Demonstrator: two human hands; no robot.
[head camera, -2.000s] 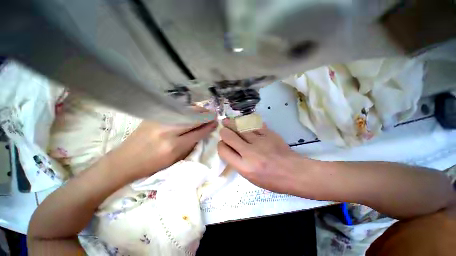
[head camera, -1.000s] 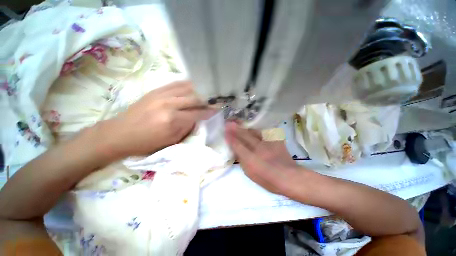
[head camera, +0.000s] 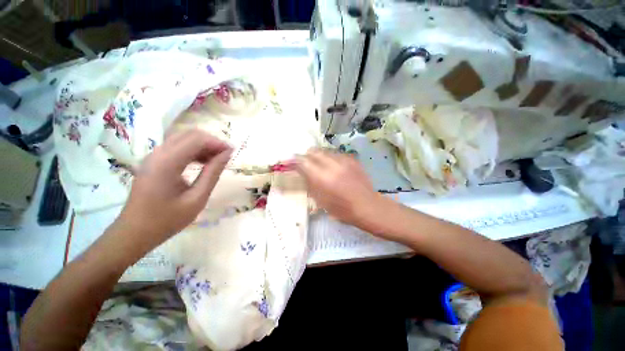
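The cream flower-printed garment piece (head camera: 226, 185) lies spread on the table left of the machine head, its lower part hanging over the front edge. My left hand (head camera: 179, 171) is raised over it, thumb and forefinger bent close together; whether it pinches a thread or a bit of cloth cannot be made out. My right hand (head camera: 336, 182) lies on the cloth just in front of the needle area, fingertips on its edge by a red flower. The machine head (head camera: 384, 68) stands behind my right hand; the needle and presser foot cannot be made out.
A crumpled cream cloth bundle (head camera: 445, 147) lies on the bed right of the needle area. A black round knob (head camera: 536, 175) is at the bed's right. Ruler markings run along the table's front edge (head camera: 480, 223). Below are a blue bin rim (head camera: 452, 305) and more printed cloth (head camera: 137, 322).
The view has pulled back and shows more of machine and table. My left hand has left the needle area and risen over the cloth at left. The garment piece now lies more spread out.
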